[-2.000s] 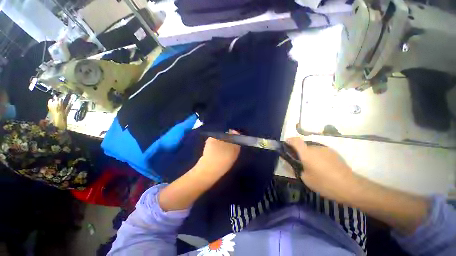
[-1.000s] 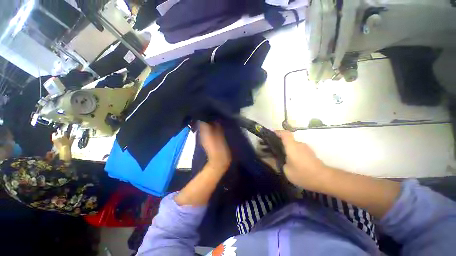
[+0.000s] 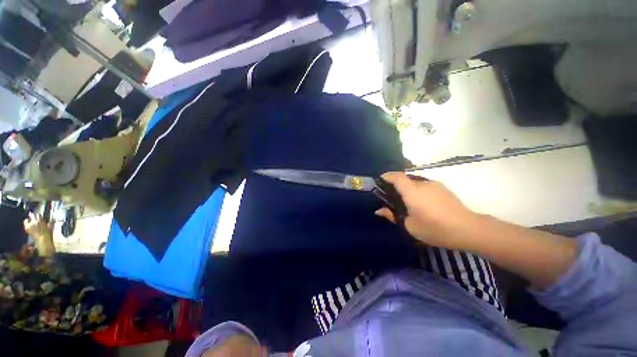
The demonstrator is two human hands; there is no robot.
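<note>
My right hand (image 3: 419,206) is closed round the black handles of large steel shears (image 3: 307,178). The blades look closed and point left, over a navy garment piece (image 3: 314,230). The navy cloth lies on the table and hangs over its front edge to my lap. My left hand (image 3: 241,346) shows only as a bit of skin at a lilac cuff, cut off by the bottom edge; its fingers are not visible. Black garment pieces with white lines (image 3: 181,153) lie to the left, on bright blue fabric (image 3: 164,254).
An off-white sewing machine (image 3: 489,28) stands at upper right, with dark pieces (image 3: 531,84) beside it. A dark purple cloth pile (image 3: 223,28) lies behind. At left are a yellowish sewing machine (image 3: 70,167), a person's hand (image 3: 38,230), a floral sleeve and a red plastic object (image 3: 147,317).
My left hand has left the cloth and dropped to the bottom edge. The navy piece, bunched a second ago, now lies spread out. The shears have turned nearly level. The view has shifted right.
</note>
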